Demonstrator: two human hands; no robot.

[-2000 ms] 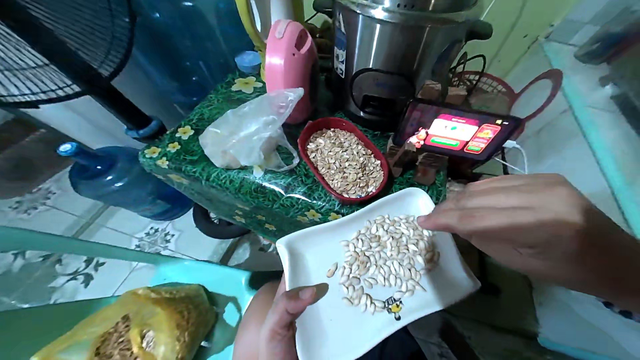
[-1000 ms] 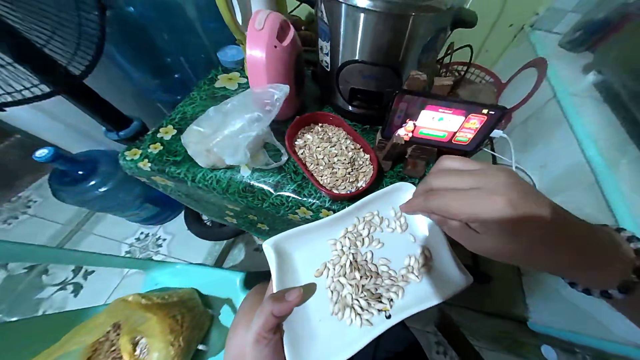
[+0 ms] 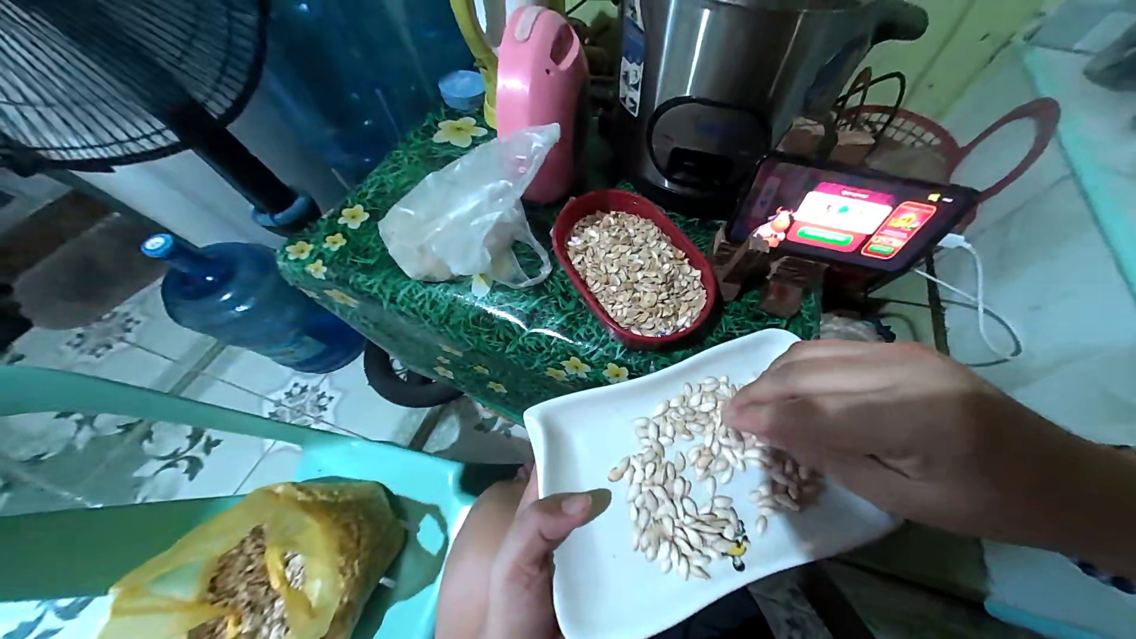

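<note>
My left hand [image 3: 541,550] holds a white plate [image 3: 586,444] by its left side, thumb on top of the rim. Pale seeds in their shells [image 3: 674,506] lie spread over the plate. My right hand [image 3: 870,426] reaches over the plate from the right, its fingertips pinched together at the seeds; whether a seed is between them is hidden. Beyond the plate, a red oval dish [image 3: 564,257] full of empty-looking shells [image 3: 639,275] rests on a green floral tablecloth [image 3: 497,328]. A knotted clear plastic bag [image 3: 461,213] lies left of the dish.
A pink plastic container [image 3: 541,98] and a steel cooker [image 3: 710,89] stand behind the dish. A lit phone or tablet [image 3: 852,213] leans on wooden blocks [image 3: 785,284] at right. A yellow bag of seeds or shells [image 3: 346,550] sits on a teal chair [image 3: 426,488], near a blue water jug [image 3: 257,302].
My right hand has moved from the plate's far edge in over the seeds. The seeds on the plate are spread differently, with gaps between them. My left hand keeps its hold.
</note>
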